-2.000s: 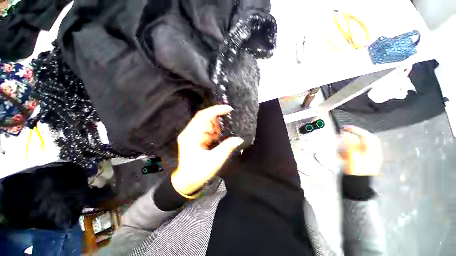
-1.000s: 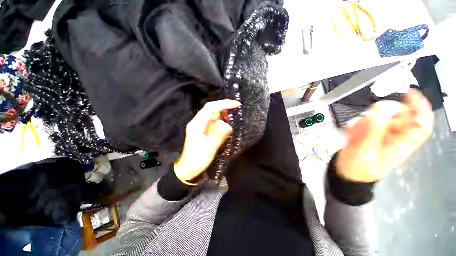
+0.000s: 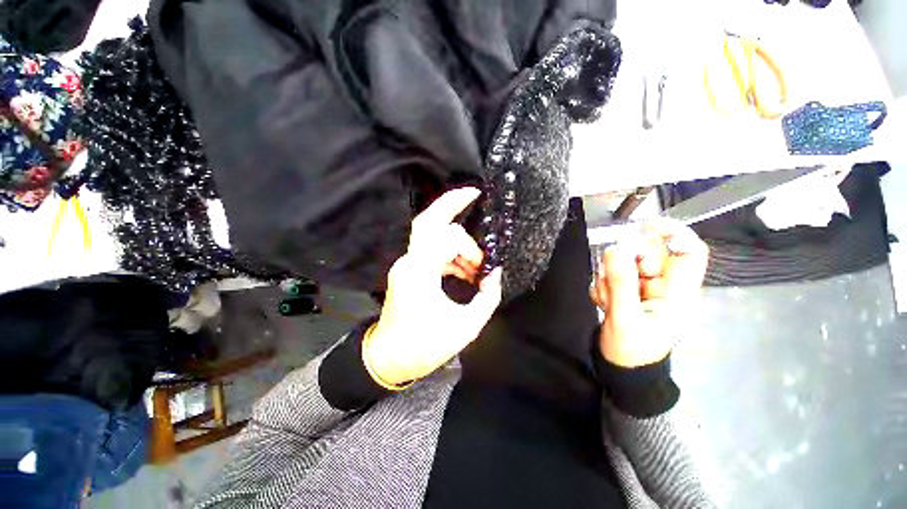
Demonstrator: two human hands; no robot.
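The dark garment (image 3: 298, 129) lies over the white table and hangs toward my lap, its smooth black lining facing up. The sequin trim (image 3: 505, 169) runs along its edge, with speckled grey-black cloth (image 3: 542, 189) to its right. My left hand (image 3: 438, 283) grips the garment's trimmed edge between thumb and fingers. My right hand (image 3: 648, 288) is raised to the right of the garment, apart from it, fingers curled with the tips together. No needle or thread can be made out at its fingertips.
Orange-handled scissors (image 3: 746, 78), a thin grey metal tool (image 3: 652, 99) and a blue patterned pouch (image 3: 835, 127) lie on the table (image 3: 636, 149) at right. A glittery trim pile (image 3: 149, 149), floral bag (image 3: 35, 119) and yellow-handled tool (image 3: 70, 224) are at left. A wooden stool (image 3: 189, 413) stands lower left.
My right hand has moved left, nearer the garment, and its fingers have curled in. My left hand stays at the trimmed edge. The whole view has shifted slightly.
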